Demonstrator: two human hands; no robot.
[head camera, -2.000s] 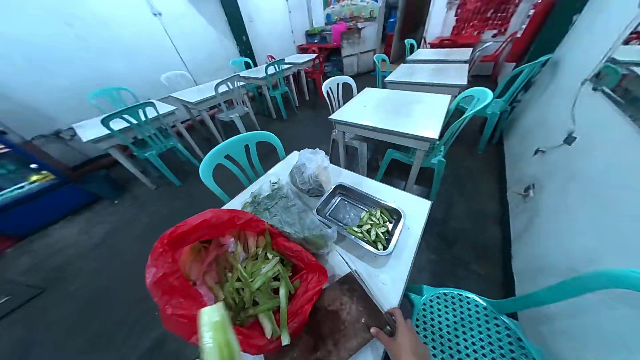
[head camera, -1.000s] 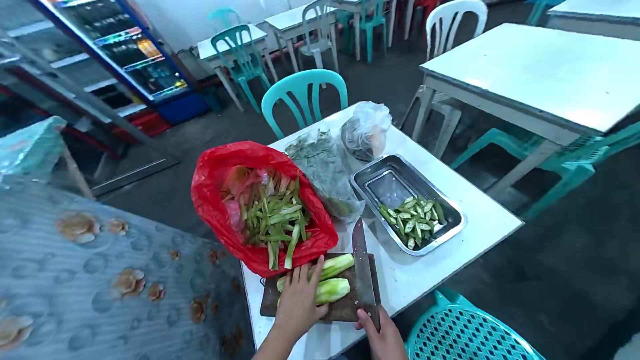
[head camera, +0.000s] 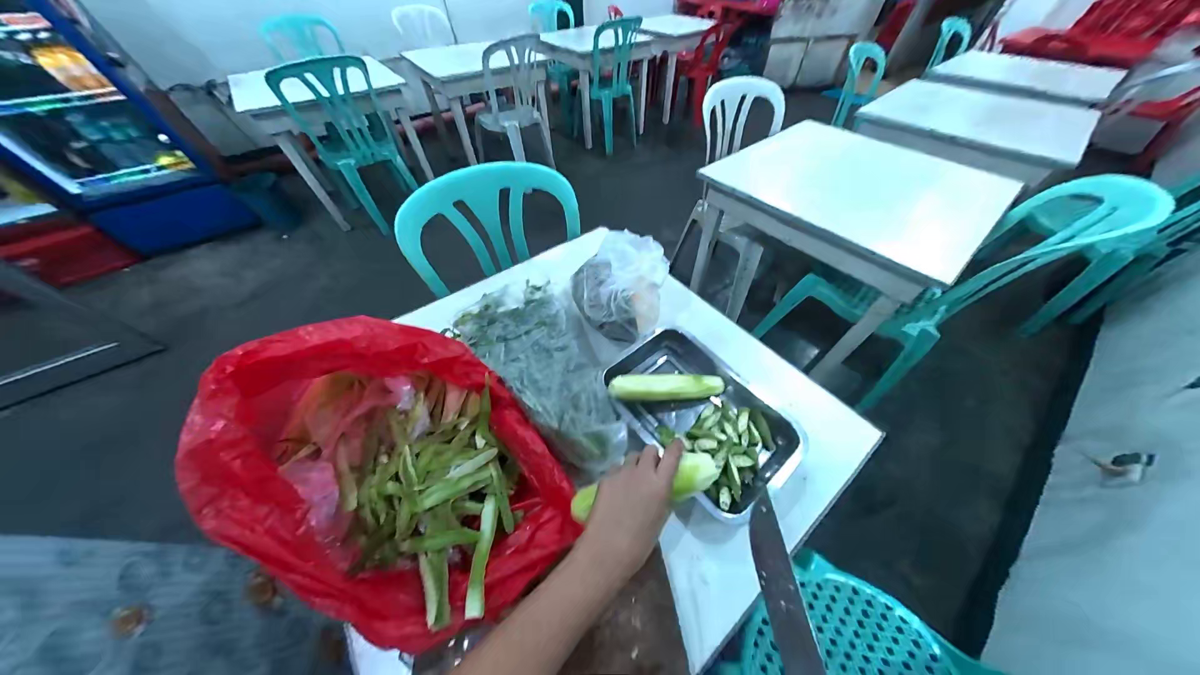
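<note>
My left hand (head camera: 633, 492) grips a peeled pale green vegetable (head camera: 694, 475) at the near edge of a rectangular metal tray (head camera: 792, 450). Inside the tray lie another peeled vegetable (head camera: 666, 386) and a pile of cut green pieces (head camera: 727, 445). A knife (head camera: 783, 581) points upward, its tip by the tray's near right corner; its handle is out of the frame, and so is my right hand. Under my left forearm is a dark cutting board (head camera: 633, 619). The red plastic bag (head camera: 220, 450) at the left holds green peelings (head camera: 450, 497).
Behind the red bag, a clear bag of leafy greens (head camera: 539, 361) and a knotted plastic bag (head camera: 619, 286) rest on the white table (head camera: 844, 436). A turquoise chair (head camera: 487, 220) stands at the far side, another (head camera: 844, 619) at the near right. More tables and chairs stand beyond.
My left hand has moved from the cutting board to the tray with a peeled vegetable. Another peeled vegetable now lies in the tray. My right hand has left view.
</note>
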